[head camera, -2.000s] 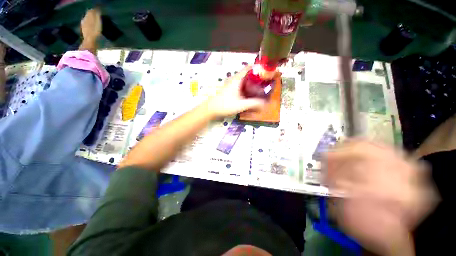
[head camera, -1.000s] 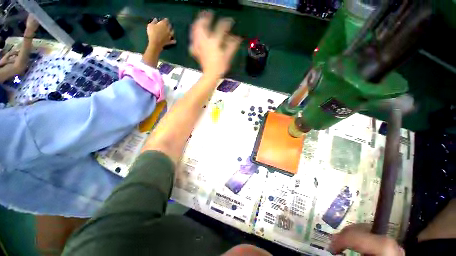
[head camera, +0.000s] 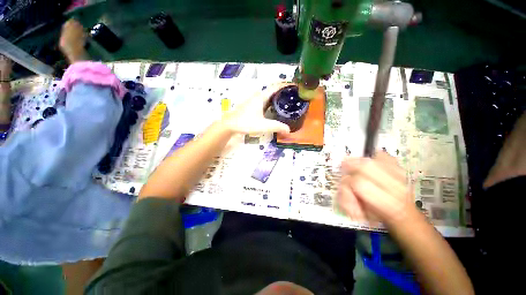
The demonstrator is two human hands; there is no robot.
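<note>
My left hand is wrapped around a glossy black round housing on the orange press pad. The housing stands near the pad's left side, with its top facing up. The pale ram tip of the green hand press is at the housing's upper right edge; I cannot tell if they touch. My right hand is closed around the lower end of the long metal press lever.
A conveyor belt runs beyond the paper-covered bench, carrying black units, one with a red light. A co-worker's blue sleeve reaches in at left beside dark parts. A yellow patch lies nearby. Another person's arm shows at right.
My left hand has come back from over the belt and now holds a housing on the pad. My right hand still grips the lever. The view has shifted.
</note>
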